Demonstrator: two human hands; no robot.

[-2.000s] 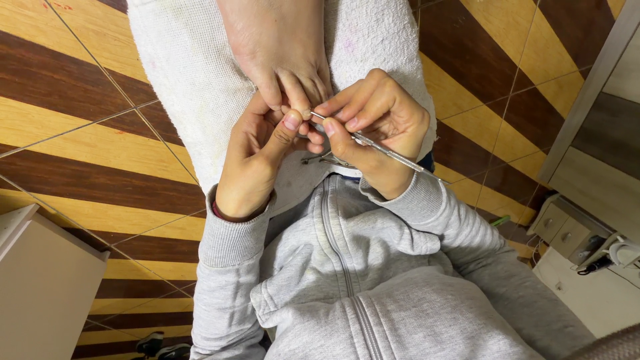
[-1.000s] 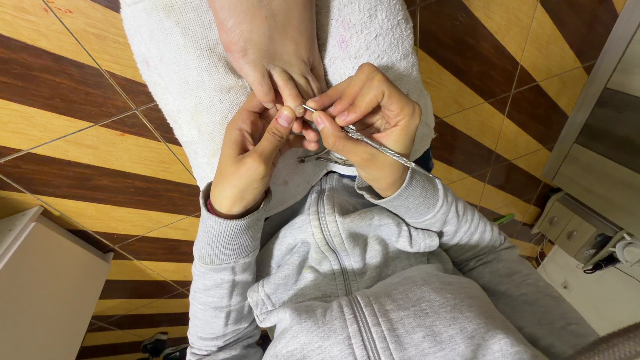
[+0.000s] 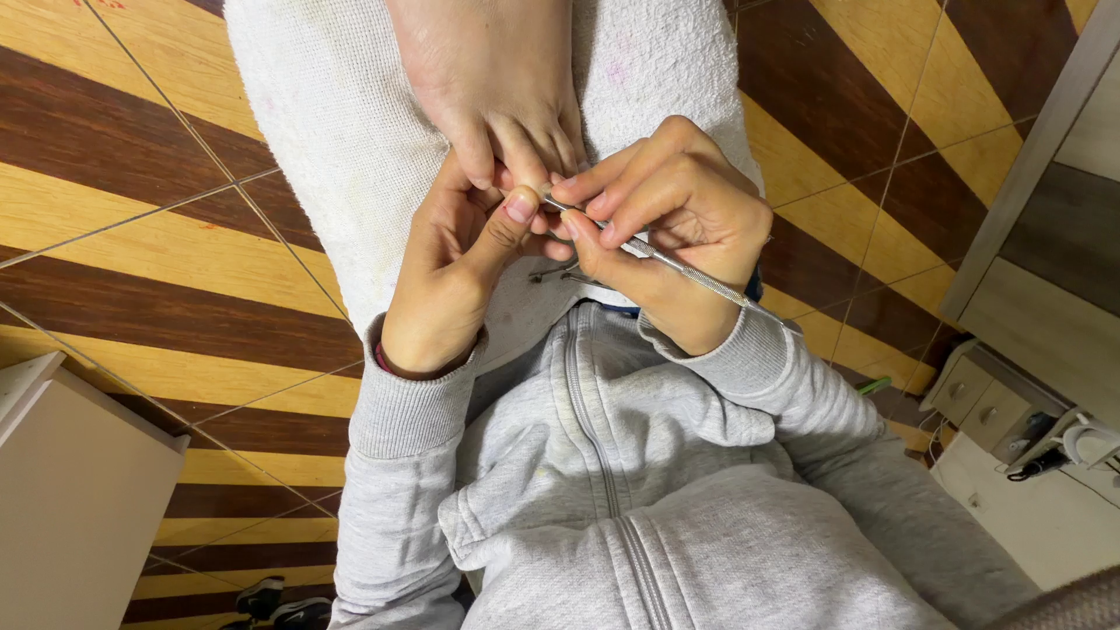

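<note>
A person's bare foot (image 3: 494, 70) rests on a white towel (image 3: 324, 114) over my lap, its toes pointing toward me. My left hand (image 3: 468, 254) grips one toe between thumb and fingers. In my right hand (image 3: 678, 219) is a slim metal pedicure tool with a knurled handle (image 3: 700, 276), held like a pen. Its tip is at the end of the gripped toe, beside my left thumb; the exact contact is too small to tell. Below my hands, another metal implement (image 3: 582, 278) lies on the towel, partly hidden by my right hand.
A white cabinet (image 3: 87, 490) stands at the lower left. Black shoes (image 3: 284, 604) are on the striped tile floor (image 3: 131, 289). At the right are a small drawer unit (image 3: 980, 398) and a black corded device (image 3: 1039, 465). A green object (image 3: 873, 385) lies near my right sleeve.
My right fingers and the tool have shifted slightly around the toe. My left hand keeps hold of the toe, and the foot stays in place.
</note>
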